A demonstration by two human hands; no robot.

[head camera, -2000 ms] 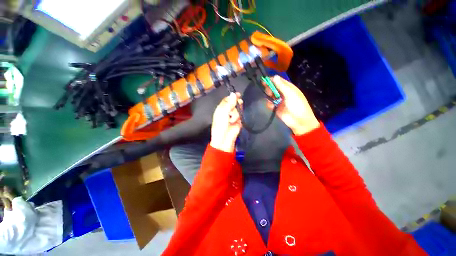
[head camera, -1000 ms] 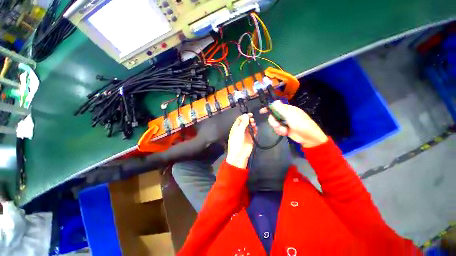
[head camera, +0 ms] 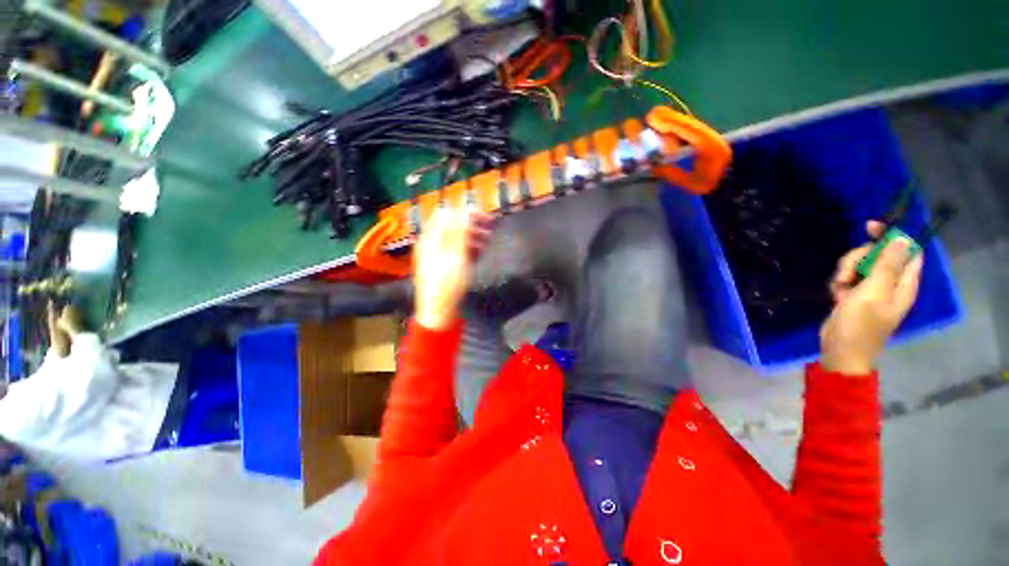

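My right hand (head camera: 874,296) is closed around a green-marked piece (head camera: 888,253) at the right side of the blue bin; short black cable ends stick out past the fingers. My left hand (head camera: 445,265) is blurred, fingers raised at the left part of the orange test fixture strip (head camera: 539,175); no cable shows in it. The strip bears a row of test connectors (head camera: 576,170). The black cable pile (head camera: 365,149) lies on the green bench behind the strip's left part.
The blue bin (head camera: 725,290) right of my knees holds black cables. The tester (head camera: 387,52) and thin coloured wires (head camera: 633,44) are behind the strip. An open cardboard box (head camera: 321,415) and a second blue bin (head camera: 269,400) stand below the bench. A white sleeve (head camera: 66,398) shows at far left.
My right hand has moved from the strip out to the right over the blue bin, with the green-marked piece. My left hand has moved left along the strip, away from the looped cable. The view has shifted.
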